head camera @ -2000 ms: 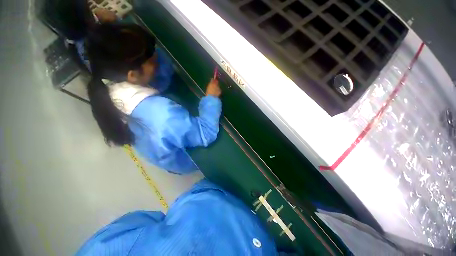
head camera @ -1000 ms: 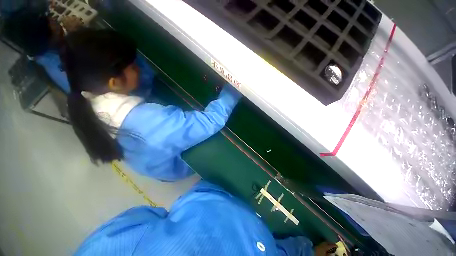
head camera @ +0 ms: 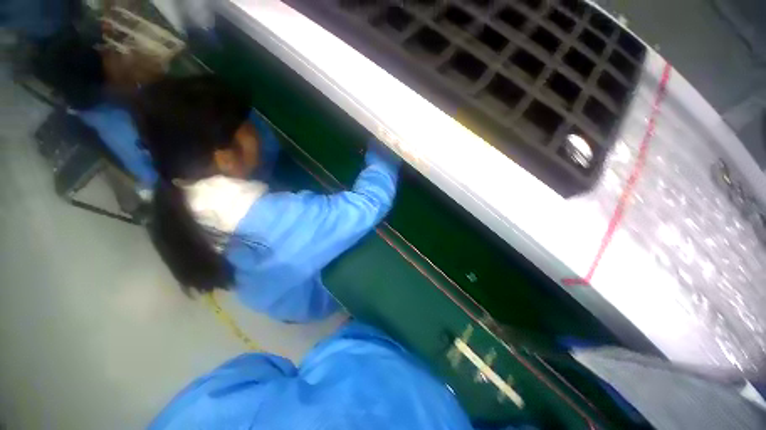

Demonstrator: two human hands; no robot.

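Neither of my hands is in the picture; only my blue smock [head camera: 336, 388] shows at the bottom. Nearest in front of me is the green bench top [head camera: 382, 285], with a cream cross-barred taped strip [head camera: 489, 372] stuck on it. A clipboard with pale sheets [head camera: 651, 388] hangs at the shelf edge at the lower right. The view is blurred.
A black grid tray [head camera: 525, 63] stands on the white shelf [head camera: 537, 222], a shiny round piece [head camera: 579, 150] in its corner. Red tape [head camera: 632, 180] separates it from clear plastic trays [head camera: 701, 227]. A worker [head camera: 285, 227] reaches under the shelf; another person [head camera: 113, 126] sits beyond.
The hand at the lower right edge one second ago is out of view now. The neighbouring worker's hand has gone under the shelf since two seconds ago. The view has shifted.
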